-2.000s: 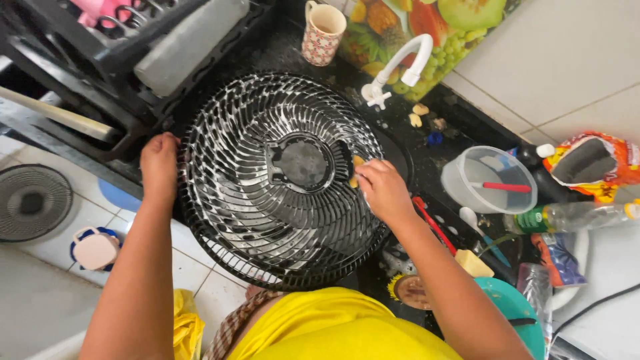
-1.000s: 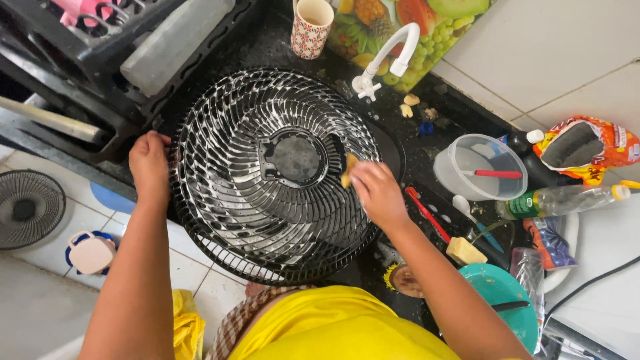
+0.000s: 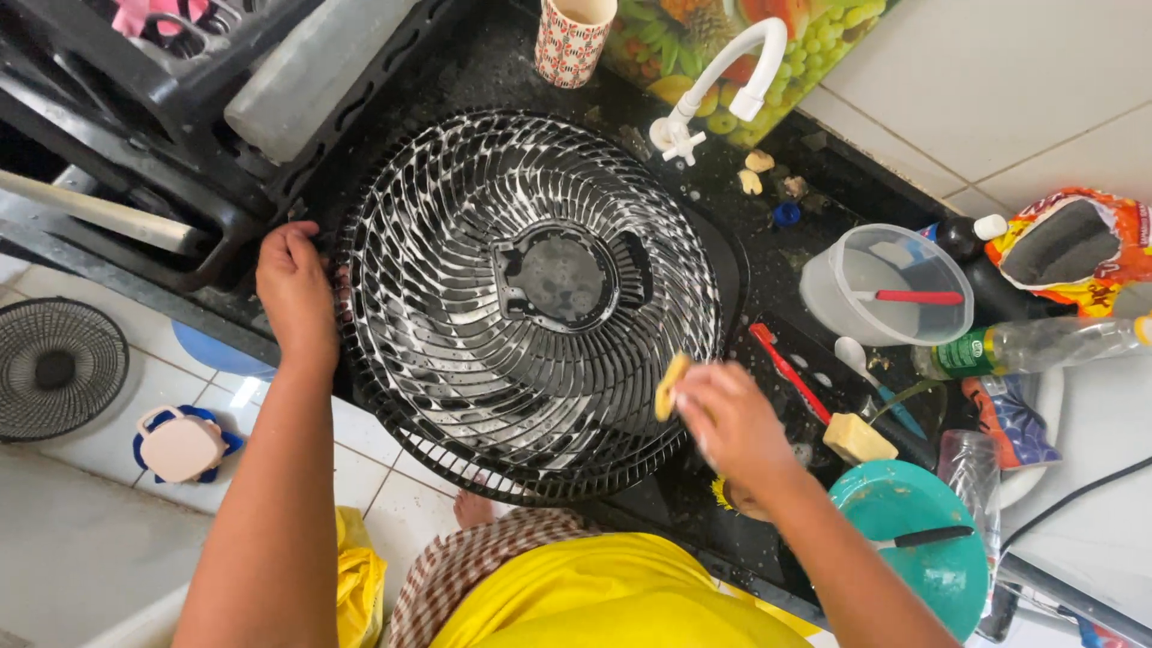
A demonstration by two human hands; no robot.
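A round black fan grille (image 3: 432, 315), streaked with white suds, lies over the dark stone counter. My left hand (image 3: 297, 297) grips its left rim, the fingertips partly hidden. A small yellowish sponge piece (image 3: 670, 387) is pinched in my right hand (image 3: 733, 423), at the grille's lower right edge. Right of the grille are a red toothbrush (image 3: 790, 373) and a yellow block that looks like soap (image 3: 859, 438). The white faucet (image 3: 720, 90) rises behind the grille.
A black dish rack (image 3: 207, 171) stands at the left, a patterned cup (image 3: 574, 45) at the back. To the right are a clear plastic tub (image 3: 828, 288), a plastic bottle (image 3: 1044, 346) and a teal bowl (image 3: 954, 576). Another black grille (image 3: 90, 351) rests on the tiled floor.
My right hand with the sponge piece has moved from beside the grille's hub toward its lower right rim. My left hand has stayed at the left rim.
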